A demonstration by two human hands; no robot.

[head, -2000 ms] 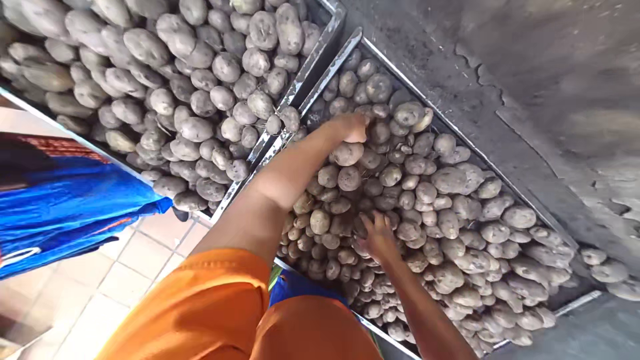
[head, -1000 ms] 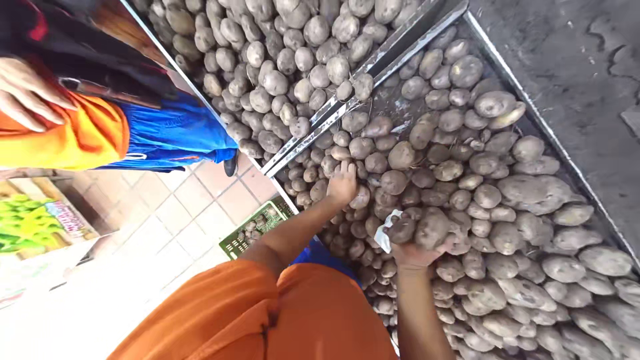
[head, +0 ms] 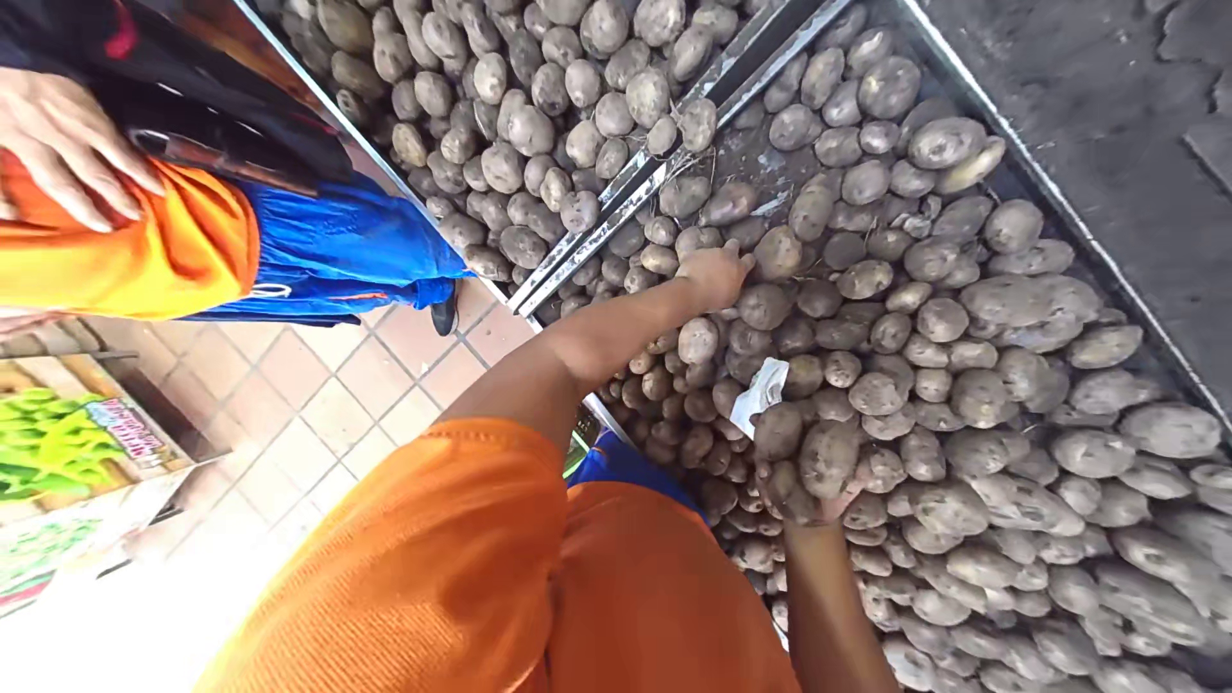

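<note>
Loose, soil-dusted potatoes (head: 982, 395) fill a metal-edged bin. My left hand (head: 717, 277) reaches down among them near the bin's divider, its fingertips against potatoes; whether it grips one is hidden. Lower down, my right hand (head: 818, 496) is turned palm up and holds several potatoes (head: 830, 457), its fingers partly covered by them. A crumpled white scrap (head: 760, 397), paper or plastic, lies on the potatoes just beside that handful.
A metal divider (head: 587, 245) separates this bin from a second heap of potatoes (head: 529, 130). At left stands a person in orange and blue clothing (head: 337, 241), one hand (head: 67, 144) showing. A wooden crate (head: 159, 462) of green produce stands beyond the tiled floor (head: 337, 395).
My right hand, earlier fingers-down on the potatoes, now holds several of them palm up. The other person's hand and orange clothing have come into view as the view shifted.
</note>
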